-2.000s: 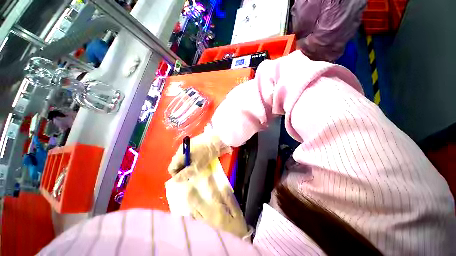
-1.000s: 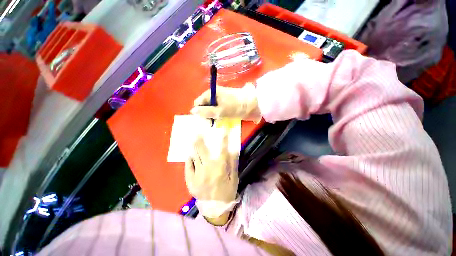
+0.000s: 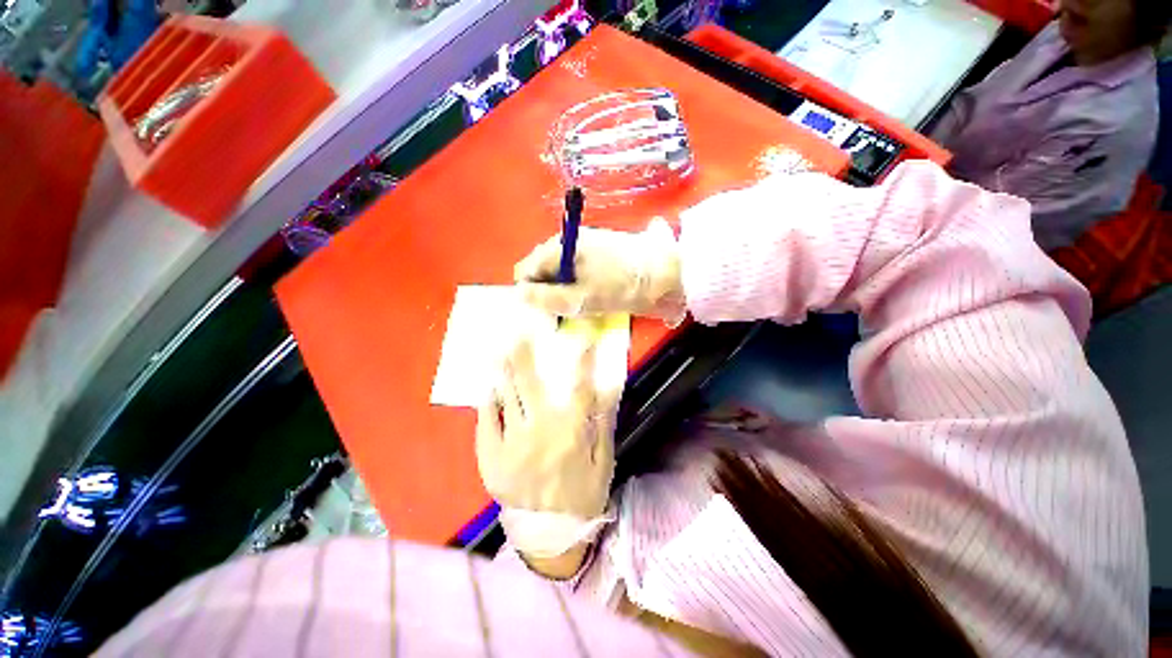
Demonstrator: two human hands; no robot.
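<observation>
My right hand [image 3: 604, 273], in a pale cream glove, is closed around a dark blue pen [image 3: 571, 231] held nearly upright. Its lower edge is over a white paper slip [image 3: 473, 341] with a yellowish part at its right. My left hand [image 3: 546, 424], also gloved, lies flat on the slip; its fingertips are partly hidden by my right hand. The slip rests on the orange-red surface [image 3: 386, 334]. A clear plastic shell [image 3: 623, 144] lies on this surface beyond the pen.
A dark conveyor [image 3: 193, 450] with lit units [image 3: 90, 495] runs along the left. An orange-red divided bin [image 3: 231, 129] with clear parts stands beyond it. A small display [image 3: 819, 122] borders the red surface. A person in a striped smock [image 3: 1060, 129] is at upper right.
From the oldest frame the view has turned and shifted, with more conveyor now visible. The pen stays in my right hand and my left hand stays on the slip. The neighbouring person has come further into view.
</observation>
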